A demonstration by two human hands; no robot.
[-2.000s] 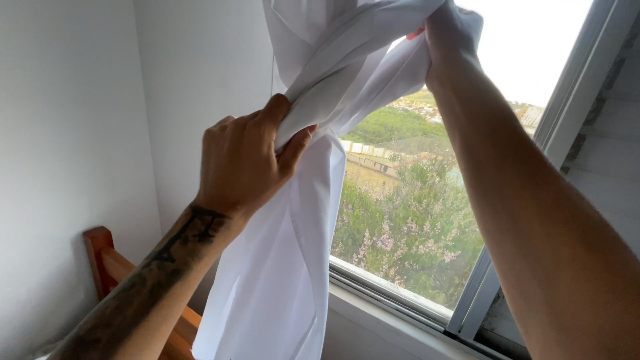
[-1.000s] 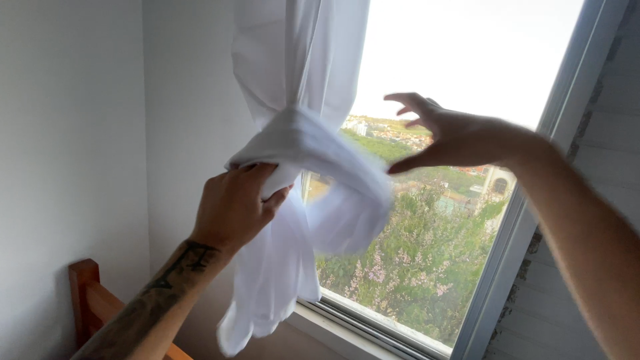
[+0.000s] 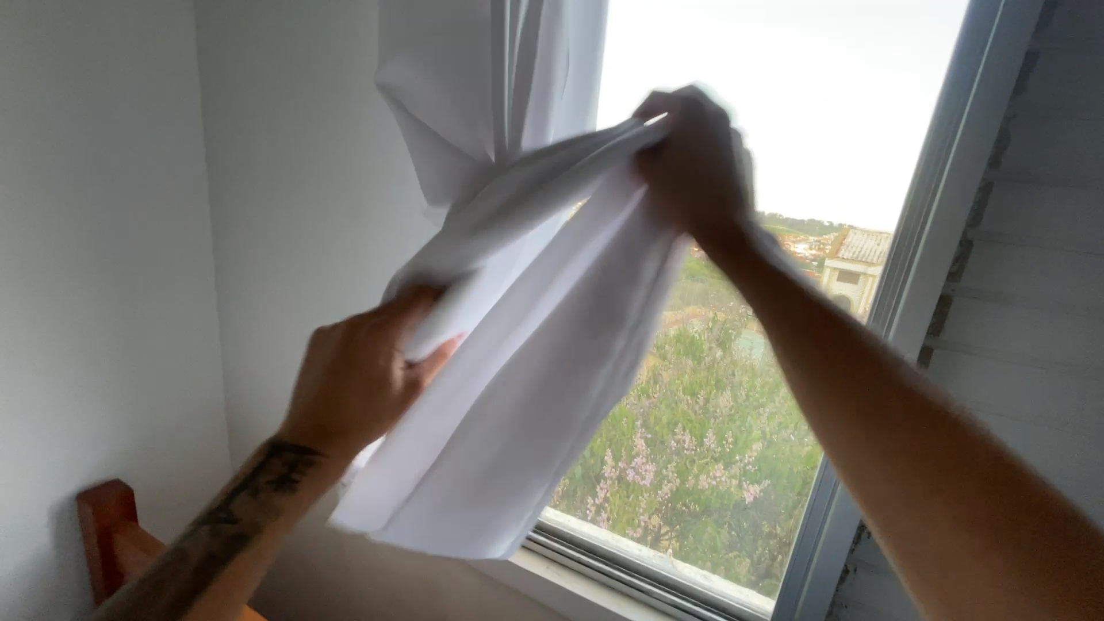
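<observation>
A white curtain (image 3: 552, 379) hangs from above, left of the window, its lower part pulled out to the right across the glass. My left hand (image 3: 362, 371) grips a fold of it at centre left, thumb against the cloth. Higher up and to the right, my right hand (image 3: 694, 164), slightly blurred, holds another part of the same curtain in front of the bright sky. Between the two hands the fabric stretches in a slanting band, with its loose bottom end hanging below. Some fingers of both hands are hidden by the cloth.
Behind the curtain is a window (image 3: 724, 431) with a metal frame (image 3: 931, 172) and a sill (image 3: 569, 578). Bushes and a building show outside. A slatted shutter (image 3: 1026, 345) stands at the right. A wooden post (image 3: 108, 535) of some furniture is at the lower left, by the wall.
My right hand, apart from the curtain one second ago, now holds it. The cloth was twisted between both hands two seconds ago; its lower part is now spread out more.
</observation>
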